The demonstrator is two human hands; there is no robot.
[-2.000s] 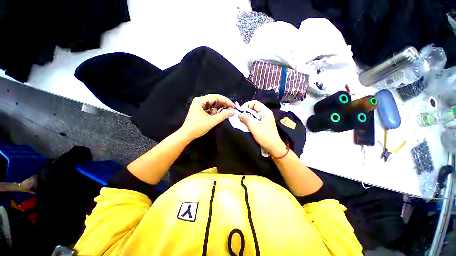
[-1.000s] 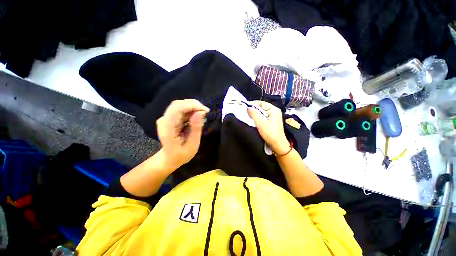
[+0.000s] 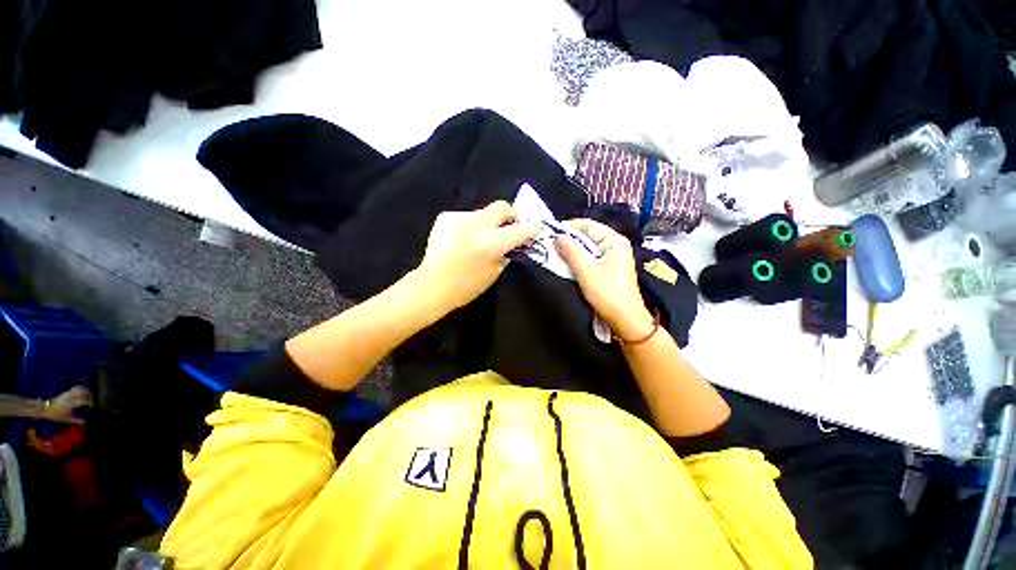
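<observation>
A black garment [image 3: 379, 212] lies over my lap and the table edge, with a rounded lobe sticking out to the left. A white shoulder pad [image 3: 531, 208] shows between my hands, its pointed tip facing up. My left hand [image 3: 474, 251] is at the pad's left side, thumb and fingertips together at its edge; whether it holds a needle is too small to tell. My right hand [image 3: 602, 267] pinches the pad and the dark fabric edge from the right. No thread can be made out.
Beyond the garment lie a striped bundle [image 3: 641, 187] and white rounded pads [image 3: 735, 100]. To the right are thread cones [image 3: 741, 278], a blue case [image 3: 877, 258], yellow-handled snips [image 3: 888, 347] and a clear bottle [image 3: 886, 169]. Another person's hand [image 3: 69, 404] shows at far left, by blue crates.
My left hand was at the pad, swung away left a second ago, and is now back at the pad's edge. My right hand has kept its hold. Another person's hand has appeared at far left.
</observation>
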